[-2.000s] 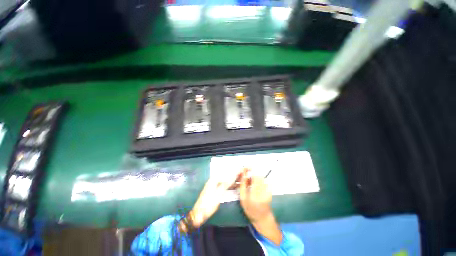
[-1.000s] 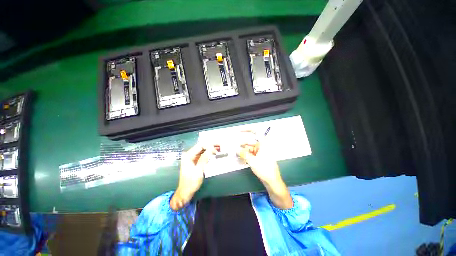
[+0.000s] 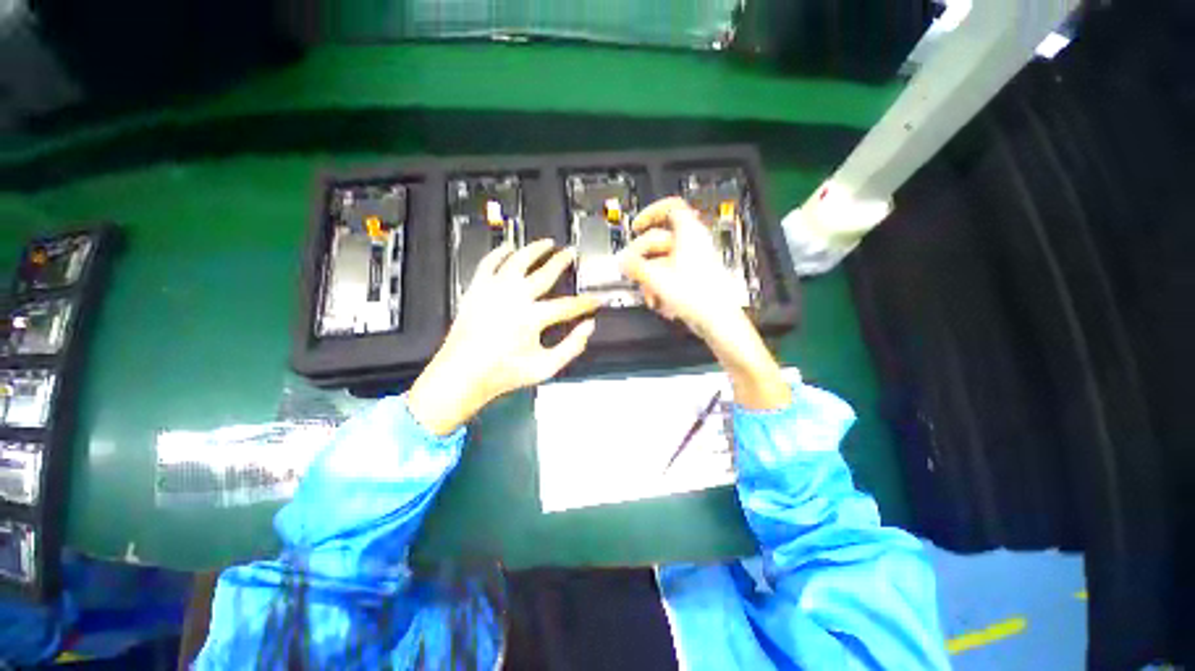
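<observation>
The black foam tray [image 3: 426,262] holds several silver-grey phone units, each with an orange tab near its top. My left hand [image 3: 505,328] lies over the tray with fingers spread, partly covering the second phone unit [image 3: 474,216] and reaching the third. My right hand [image 3: 682,269] is above the tray between the third phone unit [image 3: 596,236] and the fourth [image 3: 740,243], thumb and fingers bent together; anything between them is too small to tell. The dark tweezers [image 3: 695,430] lie on the white label sheet [image 3: 590,439] in front of the tray.
A clear sheet with a fine grid [image 3: 229,459] lies left of the white sheet. Another tray of phone units [image 3: 59,380] stands at the far left. A white post [image 3: 839,216] rises behind the tray's right end. Tall black foam trays [image 3: 996,328] are piled at right.
Both hands have moved forward from the white sheet onto the phone units. My left fingers have spread. The tweezers now show fully on the sheet.
</observation>
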